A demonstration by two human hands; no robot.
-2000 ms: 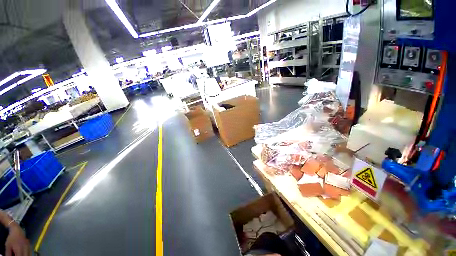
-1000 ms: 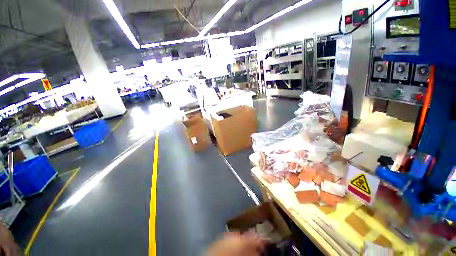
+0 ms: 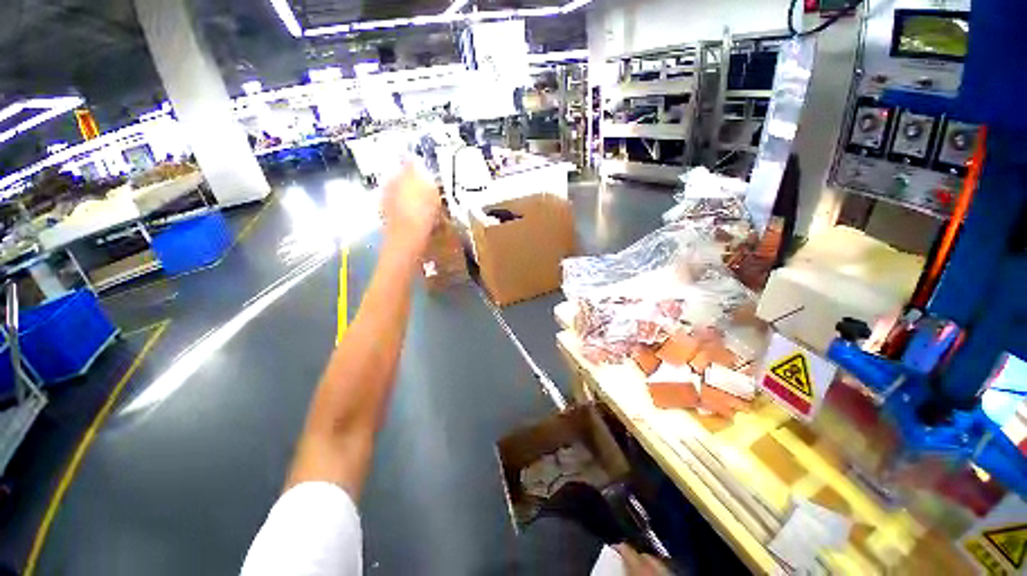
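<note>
My left hand (image 3: 412, 205) is raised at the end of my outstretched, white-sleeved arm. It is blurred against the bright hall; fingers and any held thing cannot be made out. A small part of my right hand (image 3: 644, 563) shows at the bottom edge, mostly cut off, beside a white thing; its grip is hidden. The open brown carton (image 3: 524, 437) stands below the table edge with pale pieces (image 3: 554, 470) inside. Brown-orange leather pieces (image 3: 673, 395) lie loose on the wooden table (image 3: 648, 433), next to the crumpled clear plastic bag (image 3: 659, 270).
The blue press (image 3: 980, 214) with its bracket (image 3: 901, 388) and warning sign (image 3: 797, 376) stands at right. Yellow sheet, pale strips (image 3: 726, 489) and white pieces (image 3: 813, 533) lie on the table. A large cardboard box (image 3: 524, 253) stands on the floor; blue bins (image 3: 62, 343) are left.
My left hand and arm have come up from the lower left into the middle of the view. The blurred hand near the carton has left that spot; a hand part now shows farther right.
</note>
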